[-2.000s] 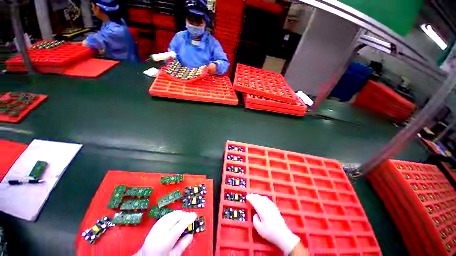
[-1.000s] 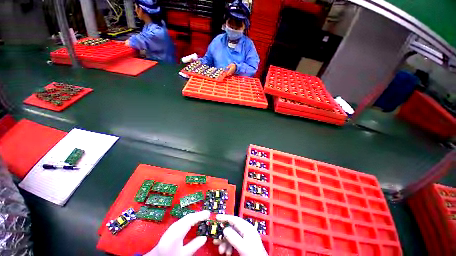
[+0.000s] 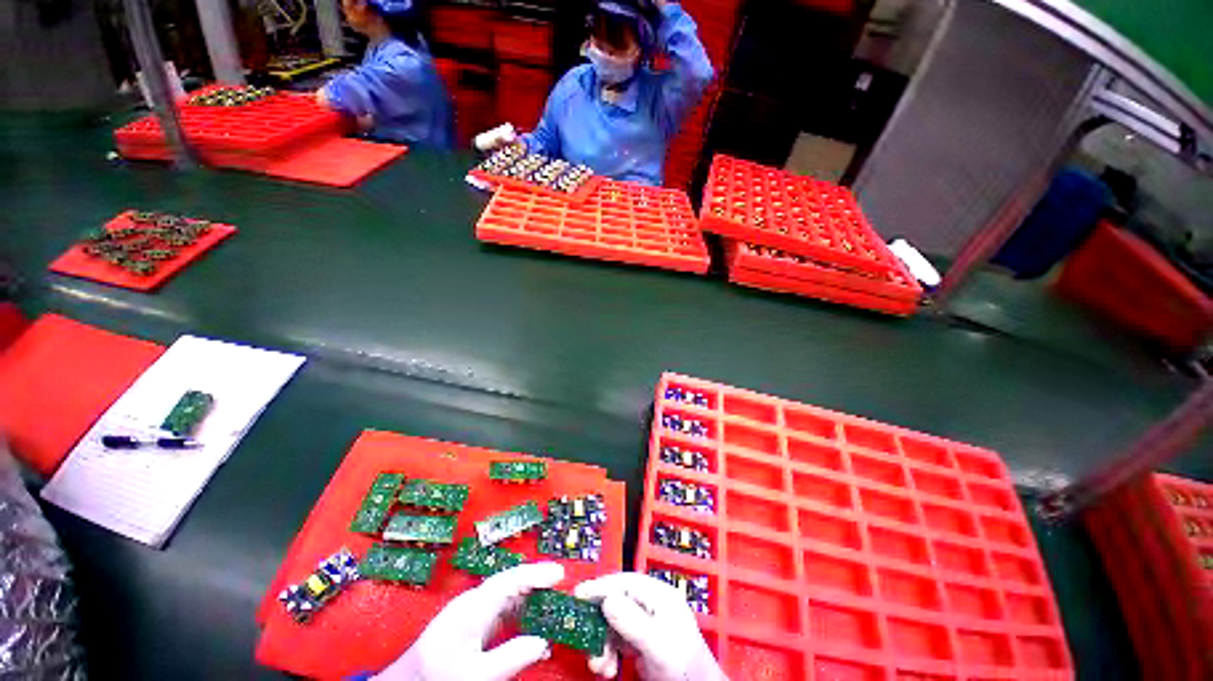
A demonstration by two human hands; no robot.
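A circuit board (image 3: 564, 623) is held between both white-gloved hands, its green side up, above the flat red sheet (image 3: 319, 639). My left hand (image 3: 490, 628) grips its left end and my right hand (image 3: 649, 625) its right end. Several loose boards lie on the sheet, most green side up. One board (image 3: 319, 585) at the left and some (image 3: 572, 527) near the tray show their component side. The red compartment tray (image 3: 865, 532) stands right of the sheet, with boards in its left column.
Paper (image 3: 120, 486) with a marker pen (image 3: 149, 442) and a green board (image 3: 186, 412) lies at the left. Silvery crinkled material (image 3: 37, 585) is at the left edge. Stacked red trays (image 3: 1131, 572) stand at the right. Two people in blue sit across the bench (image 3: 399, 299).
My right hand has left the tray and joined my left hand at the board. The held board has turned from component side to green side up. The person opposite has raised an arm to the head.
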